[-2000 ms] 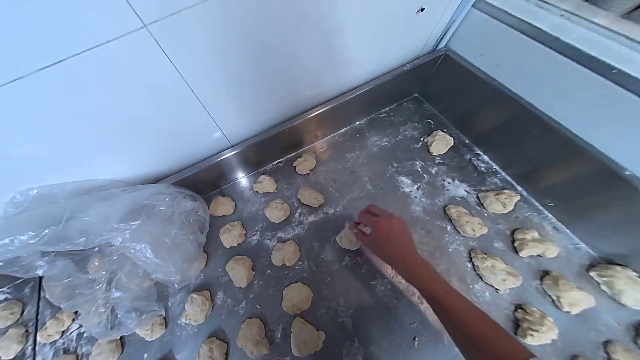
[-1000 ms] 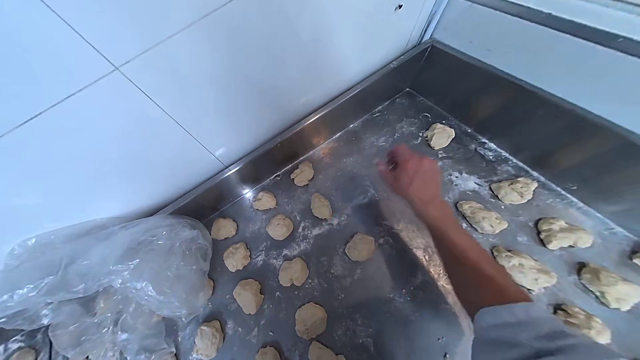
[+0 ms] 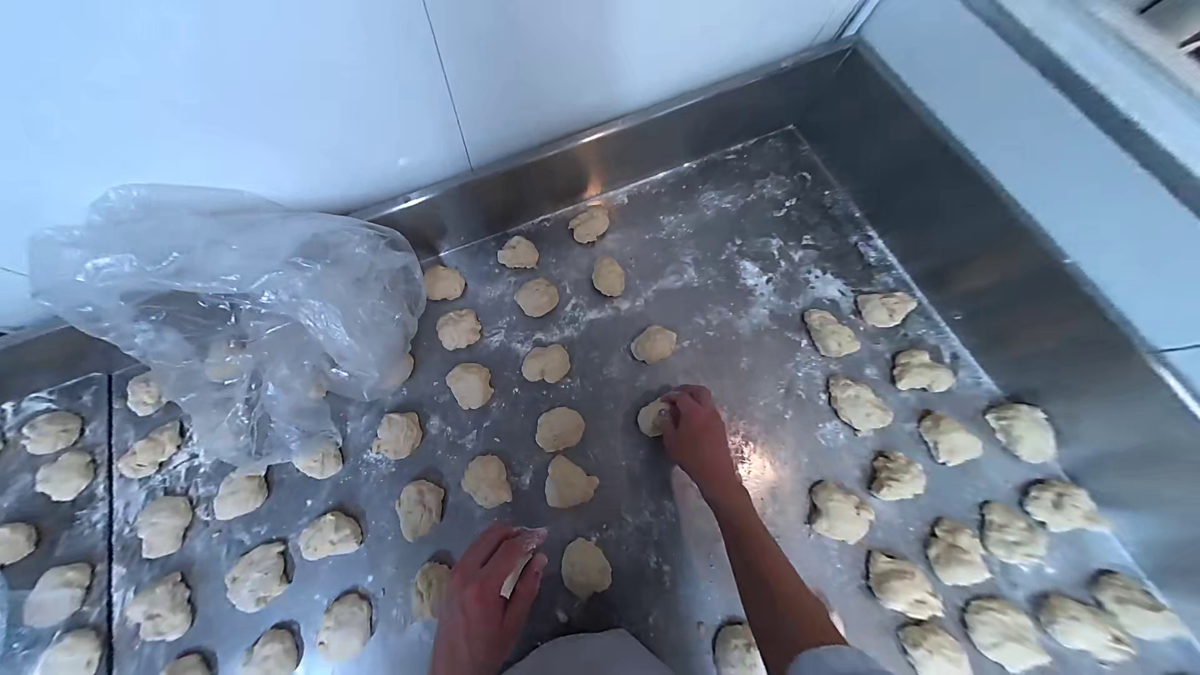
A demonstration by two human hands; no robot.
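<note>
My right hand point(image 3: 698, 436) has its fingers on a dough piece point(image 3: 652, 418) on the floured metal worktop point(image 3: 750, 375), just on the near side of another dough piece point(image 3: 653, 344). At the bottom, my left hand point(image 3: 487, 595) has its thumb and fingers around a small pale piece point(image 3: 515, 574), perhaps dough; most of it is hidden. A dough piece point(image 3: 586, 568) lies right of that hand, and another point(image 3: 431, 590) is partly behind it. Rows of dough pieces reach up to one point(image 3: 590, 225) near the back rim.
A crumpled clear plastic sheet point(image 3: 253, 300) covers some dough at the left. Many larger dough pieces point(image 3: 860, 404) lie at the right. A raised metal rim point(image 3: 600, 159) edges the worktop along the tiled wall, and a seam point(image 3: 111, 525) runs at the left.
My right hand has come back from the far right onto a dough piece nearer me. The lone dough piece near the far corner is gone from there. My left hand has come into view.
</note>
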